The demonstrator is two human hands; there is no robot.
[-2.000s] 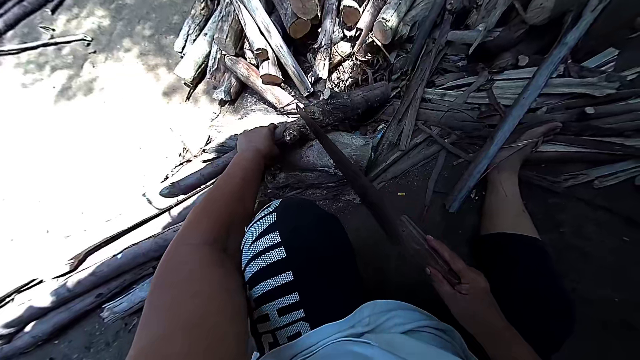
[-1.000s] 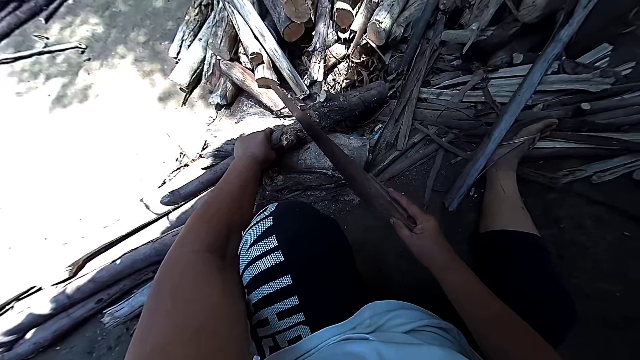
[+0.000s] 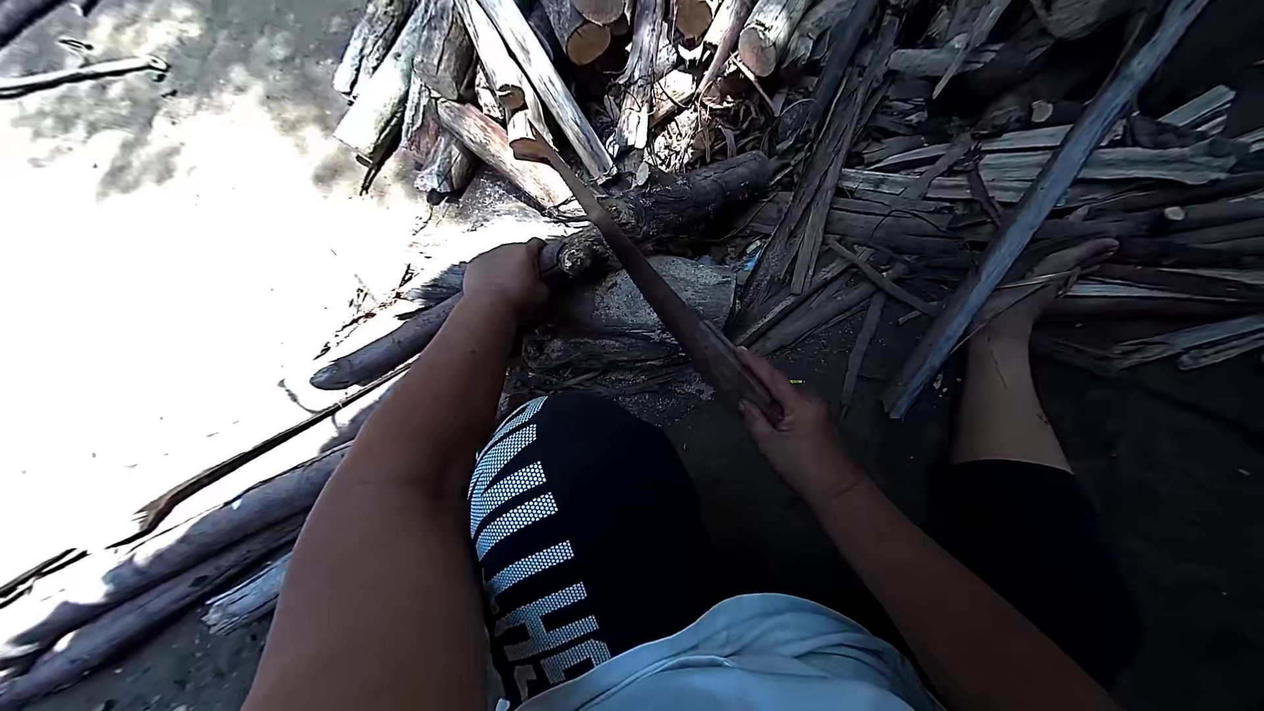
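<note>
My left hand (image 3: 506,276) is closed around a dark log (image 3: 706,190) with rough bark, left of centre. The log lies slantwise over a pale wooden block (image 3: 664,296). My right hand (image 3: 790,420) grips the handle end of a long, dark-bladed cutting tool (image 3: 657,286), right of my knee. Its narrow blade slants up and left across the log, and its tip is near the cut logs. Whether the blade touches the log, and whether its edge has teeth, I cannot tell.
Cut logs (image 3: 583,39) are piled at the top. Split wood (image 3: 1096,163) lies at the right, with a long grey pole (image 3: 1047,207) slanting across it beside my bare foot (image 3: 1027,286). Long poles (image 3: 188,553) lie at the lower left.
My right hand has moved up and to the left with the cutting tool, and the blade's tip is farther up and left. My left hand has stayed at the log.
</note>
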